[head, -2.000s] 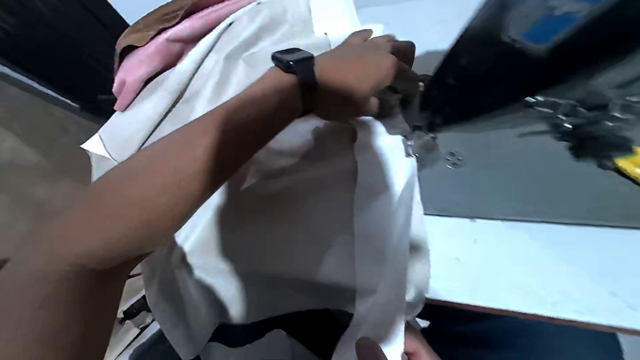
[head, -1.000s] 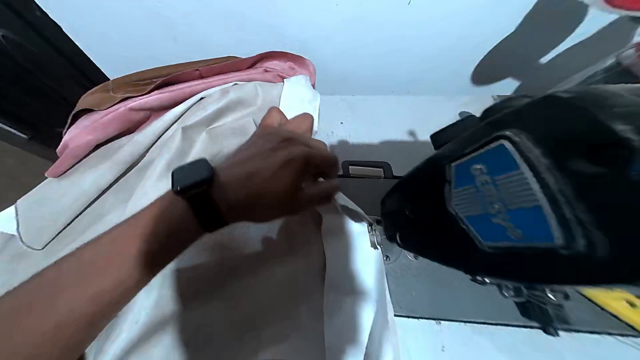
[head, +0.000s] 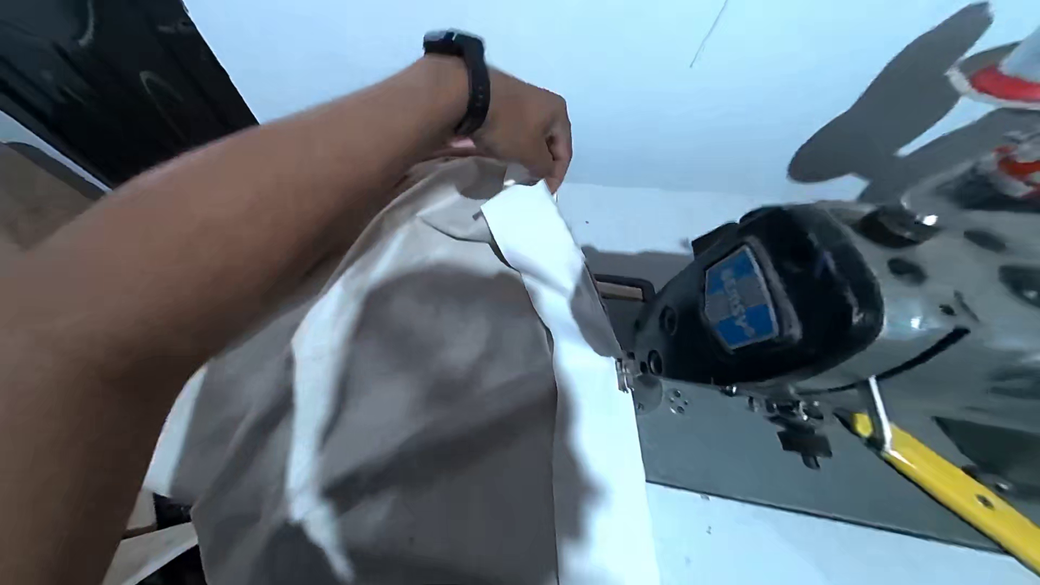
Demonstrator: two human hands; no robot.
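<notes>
My left hand (head: 532, 134), with a black watch (head: 474, 81) on its wrist, closes on the far end of a beige fabric piece (head: 439, 374), beyond the end of its white strip (head: 597, 455). The strip runs along the right edge of the fabric, and its edge lies against the presser foot (head: 624, 374) of a black sewing machine (head: 788, 292). Whether the needle is down cannot be seen. Folds of fabric hang toward the lower left. My right hand is out of view.
The machine head takes up the right side, over a grey bed plate (head: 731, 455) set in a white table (head: 780, 536). A yellow bar (head: 959, 487) lies at the lower right. A white and red object (head: 1007, 81) stands at the upper right.
My left hand has moved from on top of the fabric to its far end. The fingers seen at the near end of the strip two seconds ago are out of view. The view has shifted.
</notes>
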